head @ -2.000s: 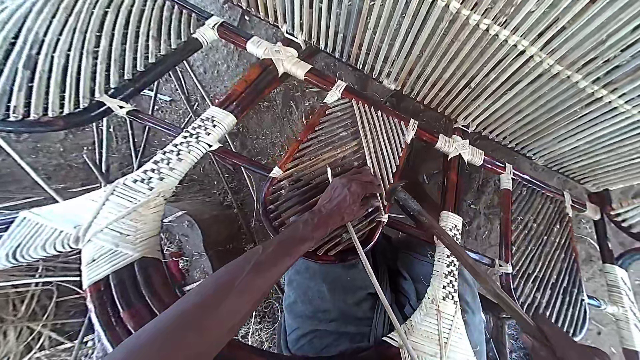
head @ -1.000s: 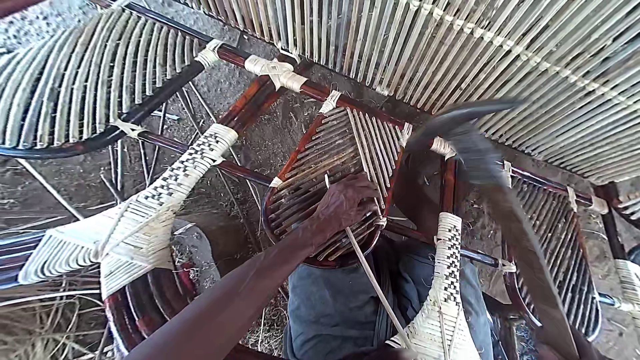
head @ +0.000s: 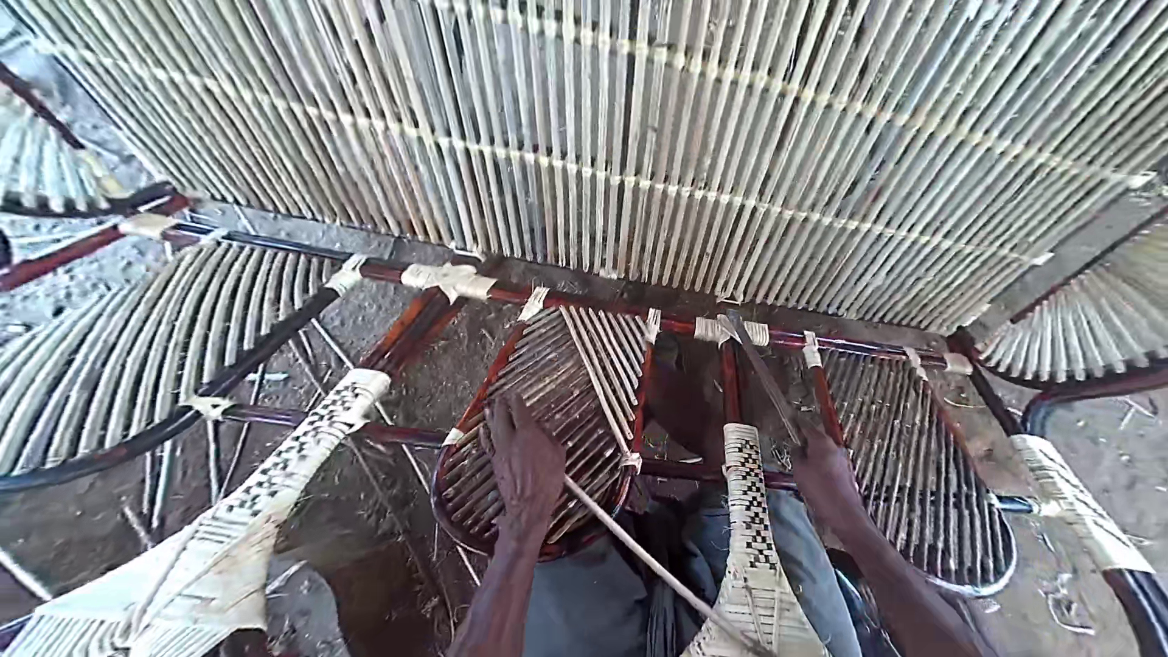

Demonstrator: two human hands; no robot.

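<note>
My left hand [head: 527,470] rests on the rounded cane panel [head: 584,392], its back to the camera. A thin cane rod [head: 652,561] runs from the edge of this hand down to the right; whether the fingers grip it is hidden. My right hand [head: 826,470] is closed round a long, narrow, dark tool [head: 766,383], right of the panel. The tool slants up and left, its far end over the pale binding on the dark red rail [head: 575,299]. The panel has slanting sticks, with paler ones at its upper right, inside a dark red frame.
A wide slatted cane surface [head: 584,137] spans the top. A second rounded panel [head: 912,465] is at the right, and a curved slatted one [head: 173,338] at the left. Woven black-and-white bindings wrap the posts at left [head: 292,447] and right [head: 748,493]. Loose sticks lie on the ground.
My left hand has moved from the panel's right side to its left. My right hand has come up beside the panel with the tool. The view has shifted, showing more of the slatted surface.
</note>
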